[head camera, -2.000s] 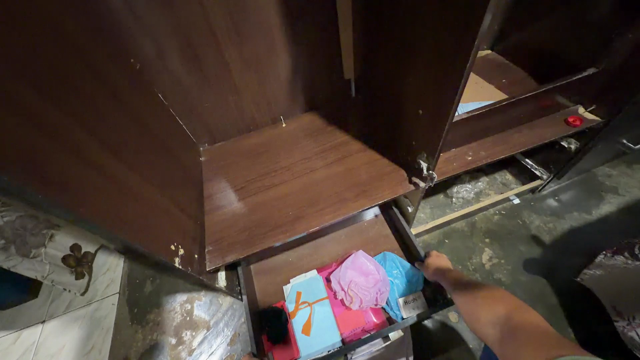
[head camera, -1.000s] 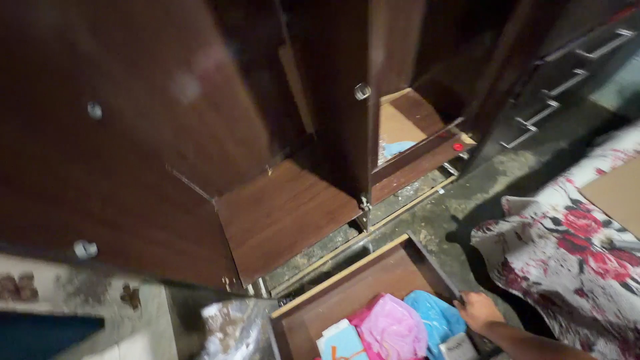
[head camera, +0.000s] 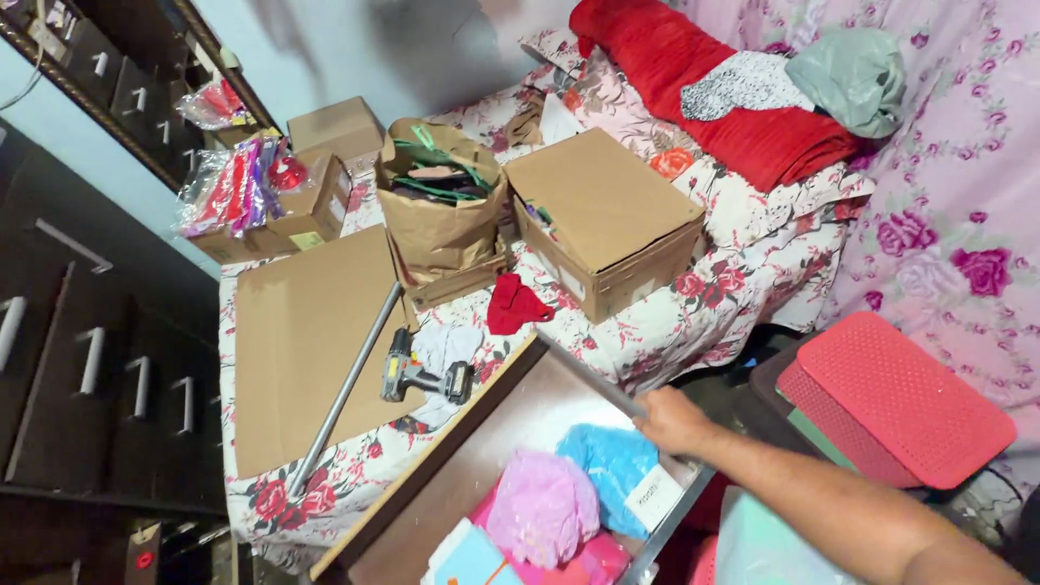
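My right hand (head camera: 673, 420) grips the side wall of a pulled-out wooden drawer (head camera: 455, 435), near its corner. The drawer is tilted in view over the edge of the bed. Inside it lie a pink plastic bag (head camera: 543, 505), a blue plastic bag (head camera: 608, 467), a white card bearing writing (head camera: 652, 497) and a light blue packet with an orange ribbon (head camera: 471, 556). My left hand is out of view. Beyond the drawer, a cordless drill (head camera: 422, 378) rests on the bed beside a metal tube (head camera: 345, 390) and a flat cardboard sheet (head camera: 305, 349).
On the floral bed stand a closed cardboard box (head camera: 605, 203), a paper bag of clothes (head camera: 443, 219) and a box with wrapped items (head camera: 268, 219). A red blanket (head camera: 699, 89) lies behind. Dark drawers (head camera: 122, 382) line the left; a red plastic basket (head camera: 902, 398) stands at right.
The drawer, in the cabinet's opening two seconds ago, is out of it and over by the bed, with my right hand on its side. The view has swung from the cabinet to the bed.
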